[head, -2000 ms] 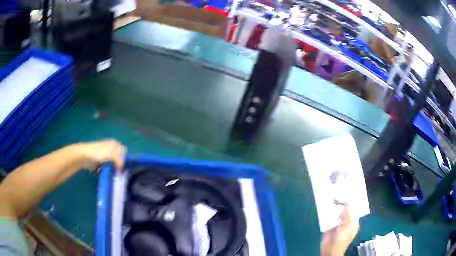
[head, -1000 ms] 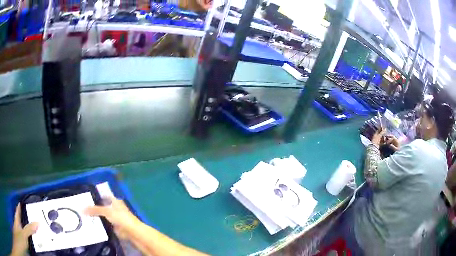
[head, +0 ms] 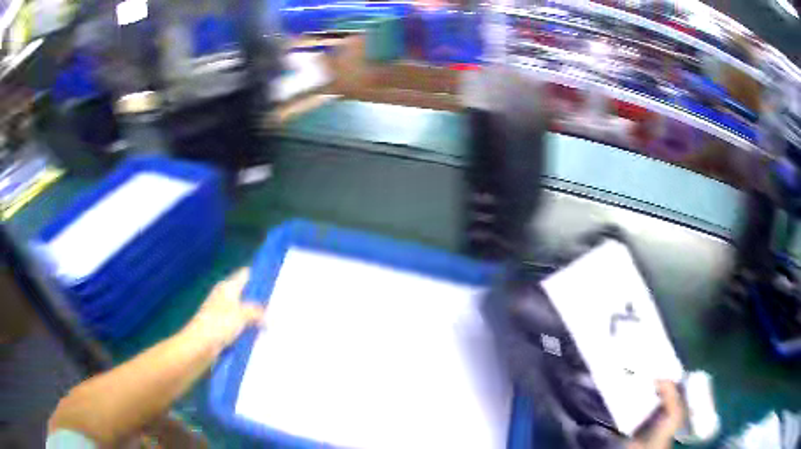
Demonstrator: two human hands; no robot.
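My left hand [head: 230, 307] grips the left rim of a blue plastic tray [head: 378, 243]. The tray is tilted and holds only a white liner sheet [head: 378, 351]. My right hand [head: 660, 423], cut by the bottom edge and blurred, holds the black inner tray [head: 562, 386] with a white user manual [head: 615, 338] lying on it, to the right of the blue tray. The manual shows a small dark picture. The headphones under the manual are blurred and mostly hidden.
A stack of blue trays [head: 140, 289] stands at the left. A black upright box [head: 505, 175] stands on the conveyor behind, with another dark one [head: 746, 254] at right. A small white leaflet stack [head: 700, 405] and white papers [head: 768, 436] lie at lower right. Shelves stand behind.
The view has swung left. The inner tray with the manual has come out of the blue tray to the right. My left hand is now on the tray's left rim.
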